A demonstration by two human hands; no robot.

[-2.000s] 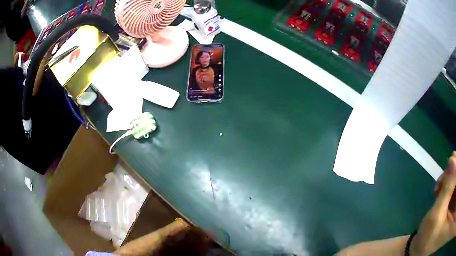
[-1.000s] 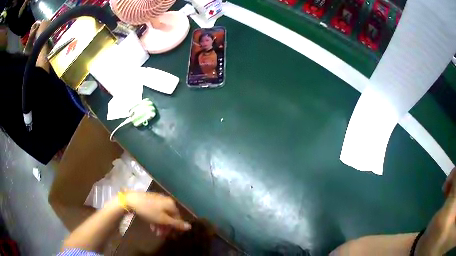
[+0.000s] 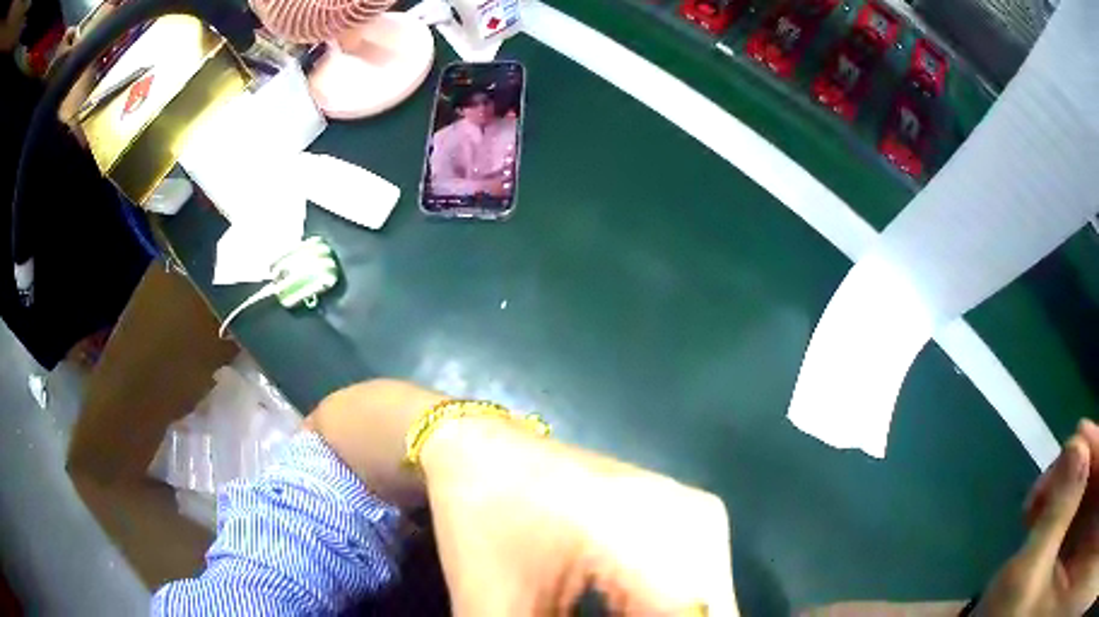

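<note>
A long white label strip (image 3: 850, 362) hangs from the upper right and its lower end lies over the green bench and the white stripe. My left hand (image 3: 579, 530), with a gold bracelet and a striped sleeve, is large and close at the bottom centre. Its fingers are cut off by the bottom edge, so what it holds is hidden. My right hand (image 3: 1055, 536) is at the lower right edge, to the right of the strip and partly out of the picture. Its fingers look bent, and I cannot tell whether it holds anything.
A clear tray of red units (image 3: 844, 72) lies beyond the white stripe (image 3: 711, 139). A lit smartphone (image 3: 474, 139), white paper pieces (image 3: 350, 191), a green-and-white item (image 3: 306, 272), a pink fan (image 3: 374, 72) and a gold box (image 3: 163, 109) are at left. A carton (image 3: 157, 398) sits below the bench edge.
My left hand has risen from beside the carton to over the bench's front edge, close to the camera. My right hand stays at the right edge. The phone picture has changed and the view has shifted.
</note>
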